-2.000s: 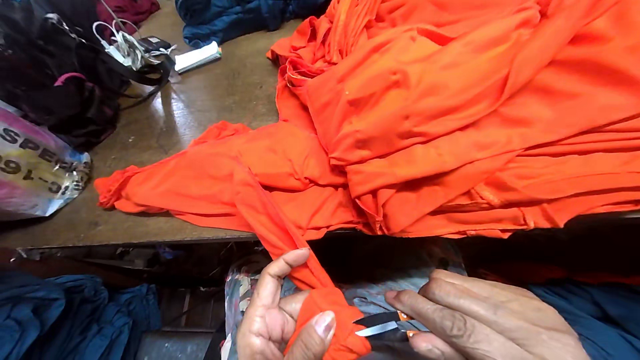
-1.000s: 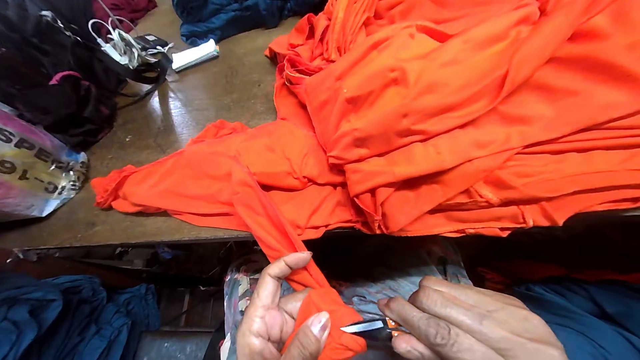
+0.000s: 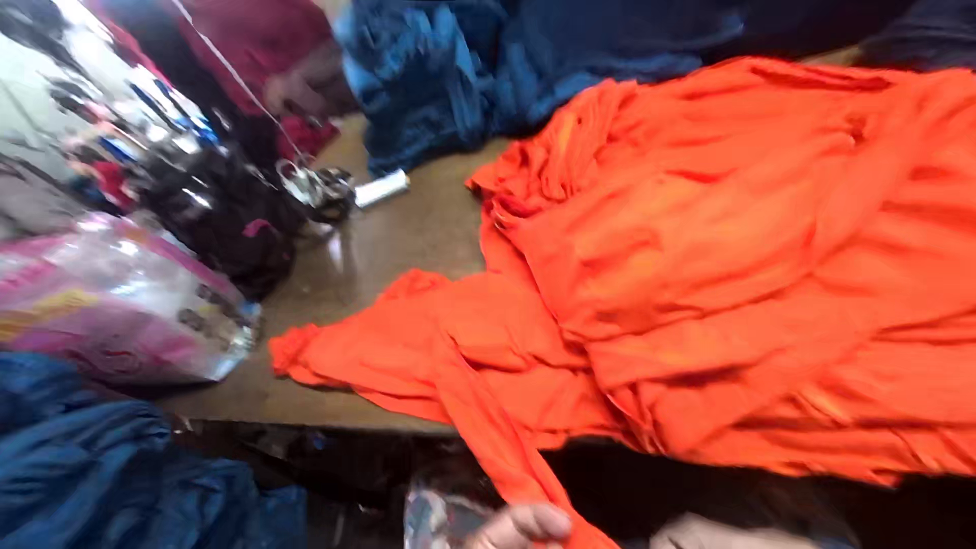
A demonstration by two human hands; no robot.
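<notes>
Orange fabric (image 3: 701,267) lies in a large heap on the wooden table (image 3: 381,252), and one narrow strip of it hangs over the front edge. At the bottom of the view my left hand (image 3: 522,526) pinches this strip between thumb and finger. Just right of it, my right hand (image 3: 724,534) is blurred and mostly cut off by the frame, so its fingers and anything in them are hidden. The small blade is not visible now.
Blue cloth (image 3: 427,84) is piled behind the orange heap, and more blue cloth (image 3: 114,465) sits at the lower left. A pink plastic bag (image 3: 122,305), a black bag (image 3: 221,206), a white object (image 3: 381,188) and a tangled cord (image 3: 305,183) occupy the table's left side.
The view has swung up and left, so both hands now sit at the bottom edge. The small blade seen earlier in my right hand has gone out of sight.
</notes>
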